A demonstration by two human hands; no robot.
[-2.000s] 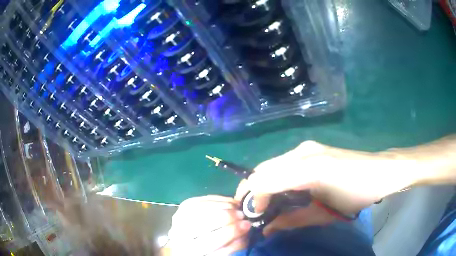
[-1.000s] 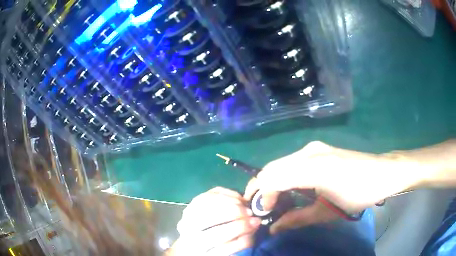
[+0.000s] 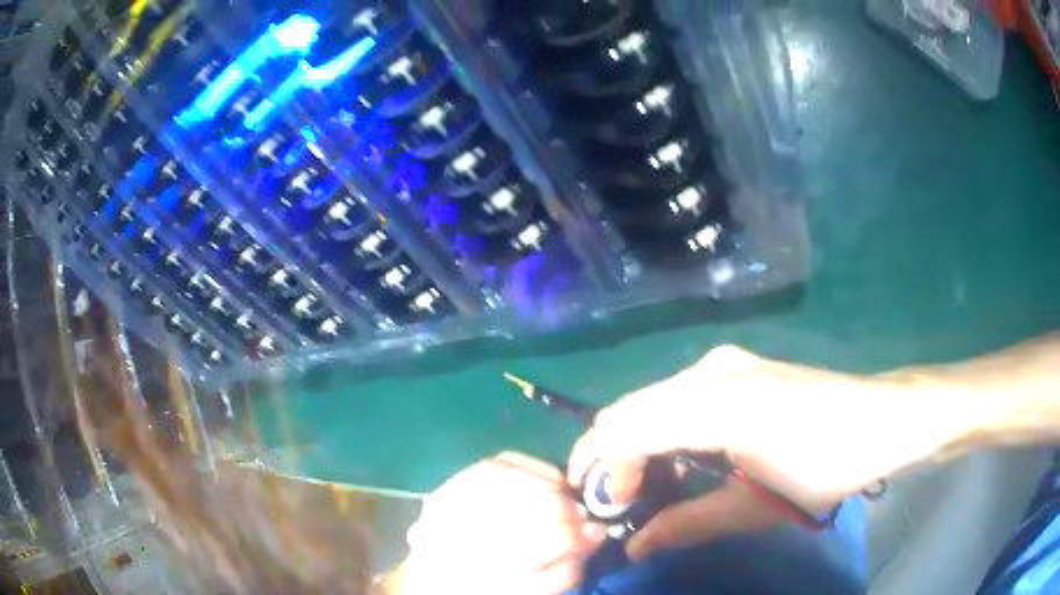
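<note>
A clear plastic tray (image 3: 753,151) holds rows of black components, each with a small shiny metal tab. My right hand (image 3: 744,424) holds a black test probe (image 3: 558,402), its gold pins pointing up and left below the tray's front edge. A round black component (image 3: 601,493) with a pale ring is pinched between my right and left fingers. My left hand (image 3: 500,529) is overexposed, and its fingertips touch the component. A red and black wire (image 3: 773,500) runs below my right hand.
The tray lies on a green mat (image 3: 918,209). A small clear case (image 3: 953,41) with a pale object is at the upper right, beside something red. Stacked clear trays (image 3: 70,384) stand at the left. Blurred brown strands cross the lower left. Blue clothing is at the bottom.
The tray and mat have shifted slightly in view. The probe and component stay in my hands, which keep nearly the same pose.
</note>
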